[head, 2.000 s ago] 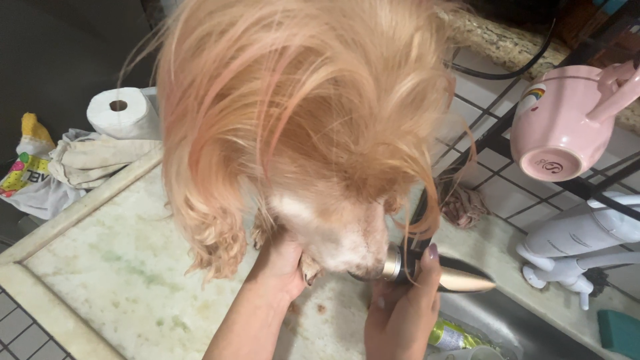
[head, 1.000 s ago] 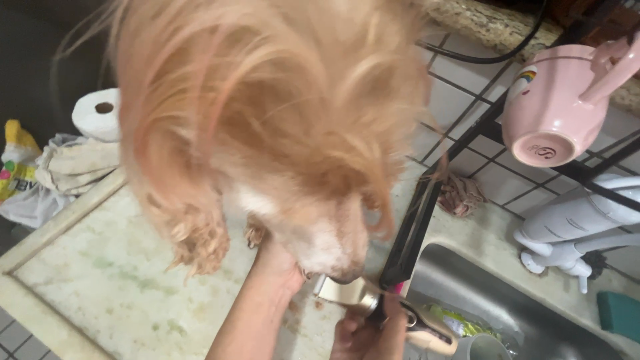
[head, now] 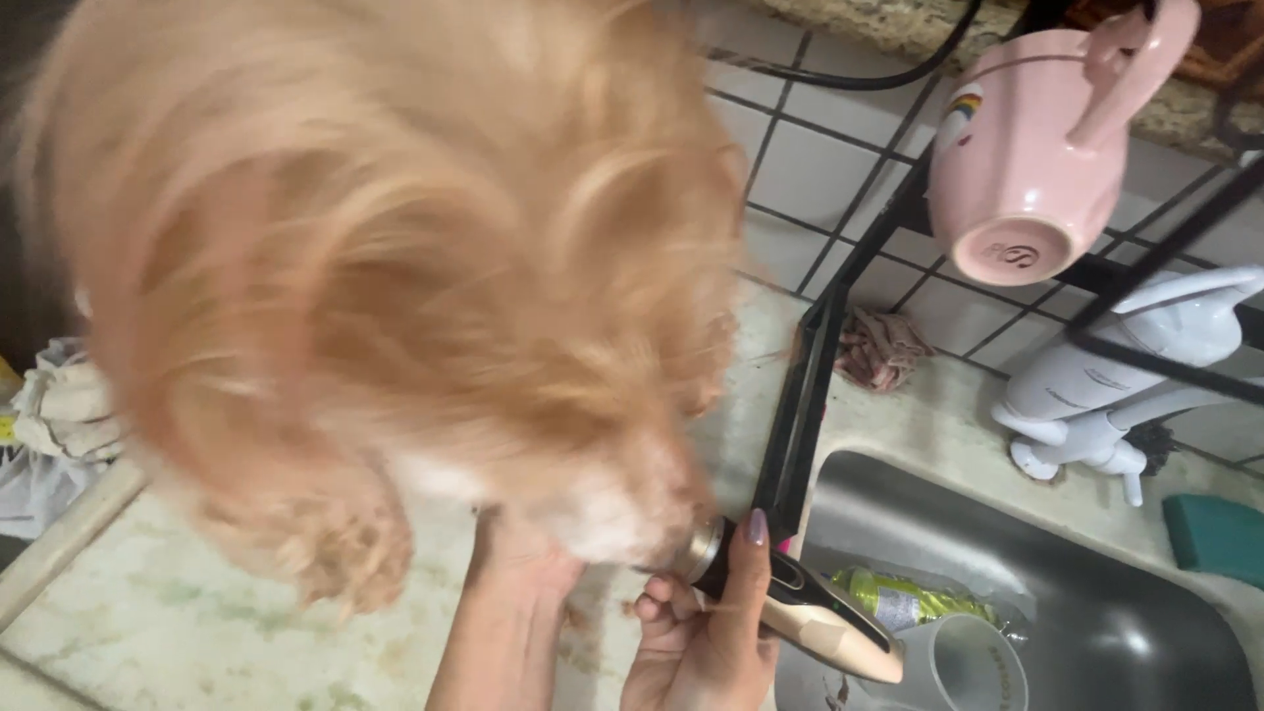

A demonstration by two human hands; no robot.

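Note:
A long-haired, light tan dog (head: pixel 395 247), blurred, stands over the marble counter with its head lowered. My left hand (head: pixel 528 553) reaches under its white muzzle; the fingers are hidden beneath the fur, so its grip does not show. In my right hand (head: pixel 711 622) is a gold and black cordless hair clipper (head: pixel 829 617), the thumb along its body. The clipper's head end is at the dog's nose and muzzle, and its blade is mostly hidden. Small tufts of hair lie on the marble counter (head: pixel 118 592) near my hands.
Right of the clipper is a steel sink (head: pixel 1116 632) holding a plastic cup (head: pixel 973 662) and a green-labelled bottle (head: pixel 908 597). A pink mug (head: pixel 1027 158) hangs from a black metal rack (head: pixel 805 415). Behind the sink are a white faucet (head: pixel 1086 395), a crumpled cloth (head: pixel 879 351) and a green sponge (head: pixel 1220 533).
The clipper has turned in my right hand and its head is again close against the muzzle. The dog fills more of the left side, as the view has shifted closer.

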